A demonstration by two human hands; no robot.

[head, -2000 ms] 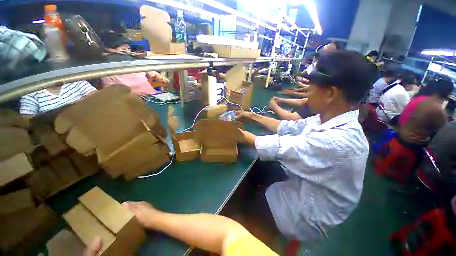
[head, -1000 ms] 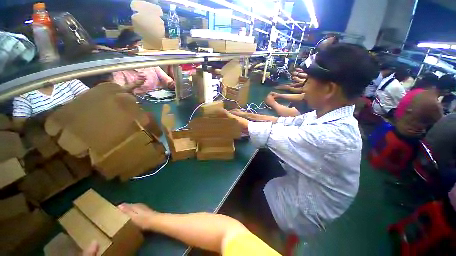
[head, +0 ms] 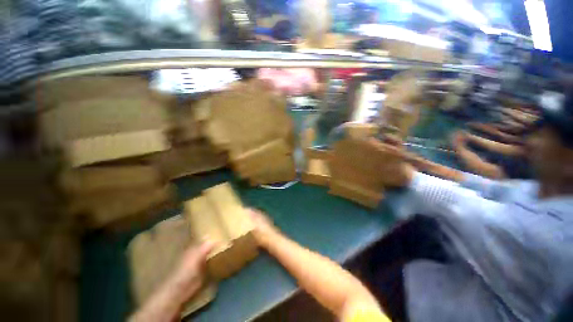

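Note:
A brown cardboard mailer box (head: 221, 229) stands on the green bench in front of me, its long narrow top faces showing. A flat cardboard lid (head: 157, 255) lies spread out to its left, partly under my left arm. My left hand (head: 191, 264) is at the near left side of the box, fingers against it. My right hand (head: 259, 227) holds the box's right side; its fingertips are hidden behind the box. The picture is blurred, so fine detail of the flaps cannot be told.
Stacked open boxes (head: 116, 144) stand at the left and more open boxes (head: 254, 132) at the back. A neighbour (head: 490, 220) at the right handles another open box (head: 358, 163). A metal rail (head: 251, 61) runs above the bench. A white cable (head: 279, 185) lies by the back boxes.
The view has swung left and blurred, so the box now appears nearer the middle. More of my left hand and the spread lid shows. Both hands stay at the box.

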